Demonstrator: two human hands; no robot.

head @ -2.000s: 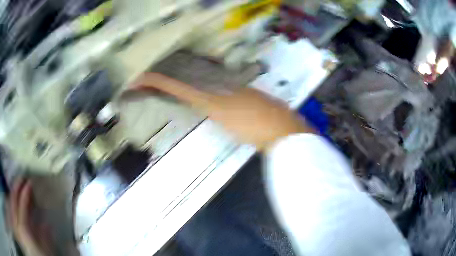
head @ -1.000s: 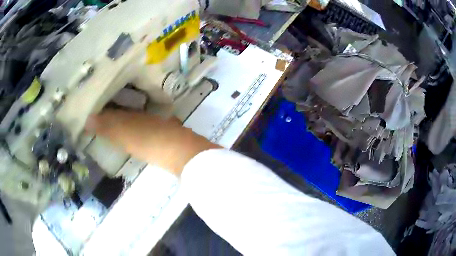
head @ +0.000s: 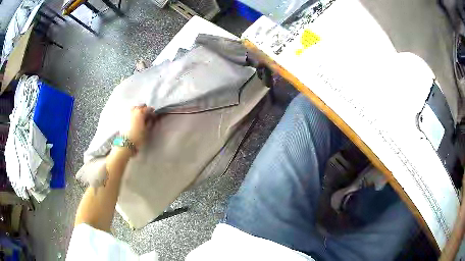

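Note:
Grey-taupe cloth panels (head: pixel 168 153) lie in a loose pile on a low white stand (head: pixel 191 33) beside the thigh. Their lower end hangs over the floor. My left hand (head: pixel 138 122), with a greenish band at the wrist, is closed on the top panel near the middle of the pile. A fold with a dark edge runs from the fingertips to the right. My right hand is not clearly seen; only a blurred skin-coloured strip shows at the lower right edge.
The white machine table (head: pixel 357 102) with a wooden edge curves along the right, above my blue-trousered leg (head: pixel 280 158). A blue crate (head: pixel 55 132) with whitish cloth (head: pixel 25 142) stands at the far left. A shoe (head: pixel 352 191) shows under the table.
The view has swung from the sewing machine and tied bundle to the low stand and floor. The earlier outstretched right arm has left the middle; my left hand now holds a panel.

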